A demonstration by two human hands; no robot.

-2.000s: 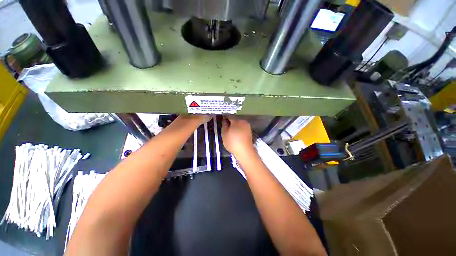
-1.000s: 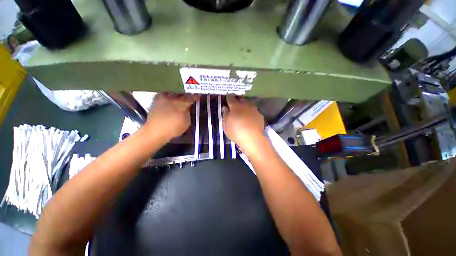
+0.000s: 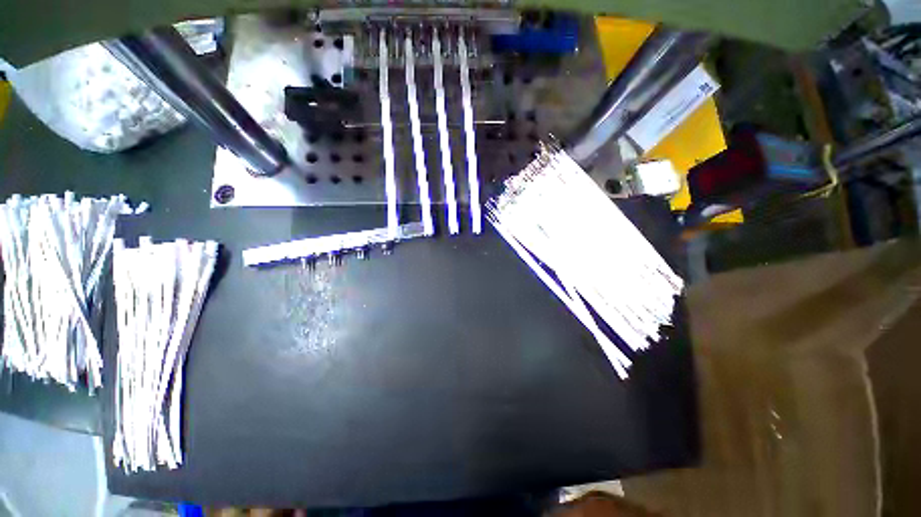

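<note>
Several short white cables (image 3: 441,151) hang side by side from the lower mould (image 3: 429,50) toward me, over the perforated machine bed (image 3: 333,167). A silver-grey loading bar (image 3: 323,245) lies on the dark table, pins toward me, its right end at the cable ends. A fanned stack of white cables (image 3: 596,257) lies to the right. Only small skin-coloured slivers show at the bottom edge: my left hand (image 3: 258,512) and my right hand (image 3: 601,509), both cut off, fingers hidden.
Two white cable bundles (image 3: 151,353) lie at left. A plastic bag of white pieces (image 3: 96,101) sits back left. Steel columns (image 3: 207,106) rise either side of the mould, under the green platen (image 3: 646,15). A cardboard box (image 3: 798,374) stands at right; a red-and-black device (image 3: 742,172) is behind it.
Both hands have left the mould area and dropped to the bottom edge. The view has tilted down, showing the mould and bed. The cables stay at the mould and the bar stays on the table.
</note>
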